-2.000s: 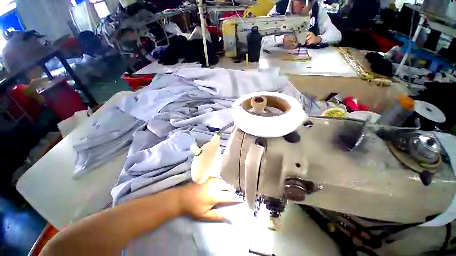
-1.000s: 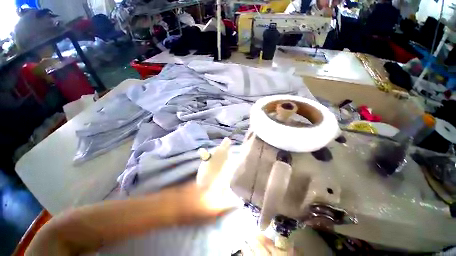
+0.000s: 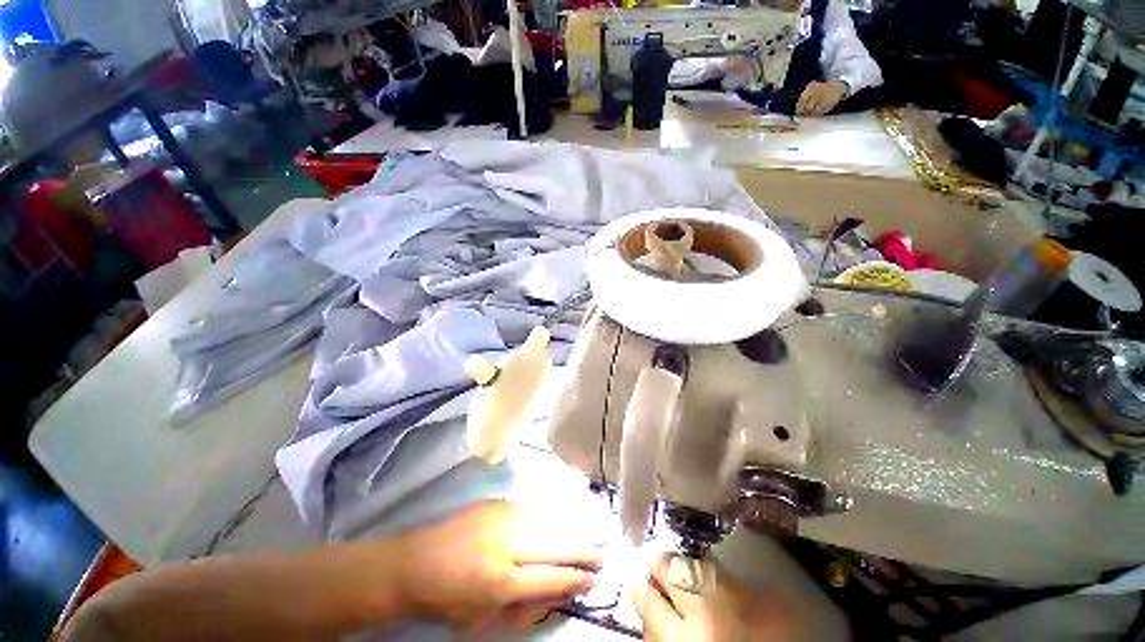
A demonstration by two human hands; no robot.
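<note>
My left hand [image 3: 509, 561] lies low beside the needle area, fingers pointing right into the lamp glare. My right hand [image 3: 693, 608] is under the machine head, partly hidden by it and cut off by the bottom edge. The fingertips are close together; glare hides whether they hold cloth. A thin dark piece [image 3: 593, 617] shows between them. The cream sewing machine head [image 3: 684, 426] stands above, with the presser area [image 3: 688, 537] partly visible. Light grey garment pieces [image 3: 427, 345] are heaped left of the head.
A white tape roll [image 3: 697, 307] sits on the machine head. A cream knobbed guard [image 3: 509, 399] stands at its left side. The pale table [image 3: 119, 420] extends left, with an orange crate edge [image 3: 94, 583] below. A person's hand [image 3: 822, 97] is at another machine behind.
My right hand has come into view under the head. My left hand has moved lower, beside the needle area. The front cloth of the heap lies differently. The camera view has shifted.
</note>
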